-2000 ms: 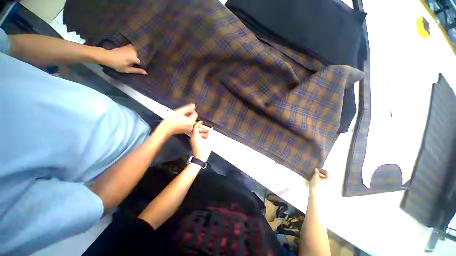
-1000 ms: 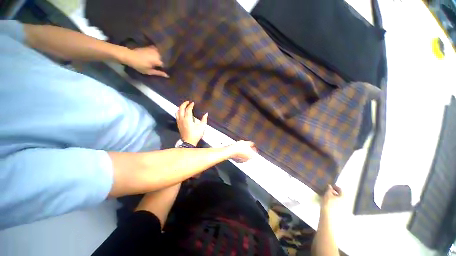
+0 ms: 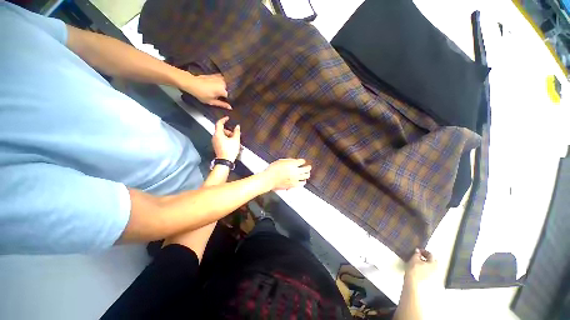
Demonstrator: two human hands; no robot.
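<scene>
A large brown-orange and blue plaid fabric panel lies along the table's near edge, with raised folds in its middle and right part. My right hand pinches its near right corner. My left hand, with a dark wristband, is at the near edge, fingers curved and apart; no cloth shows gripped in it. A folded black fabric stack lies behind the panel, partly covered by it.
A person in light blue stands at my left, one hand on the plaid, the other at its near edge. On the white table lie a curved-end plaid strip, a greyer panel and a yellow item.
The other person's near hand has moved right along the cloth edge, past my left hand. My left hand has shifted toward the panel's left part. My right hand keeps the corner.
</scene>
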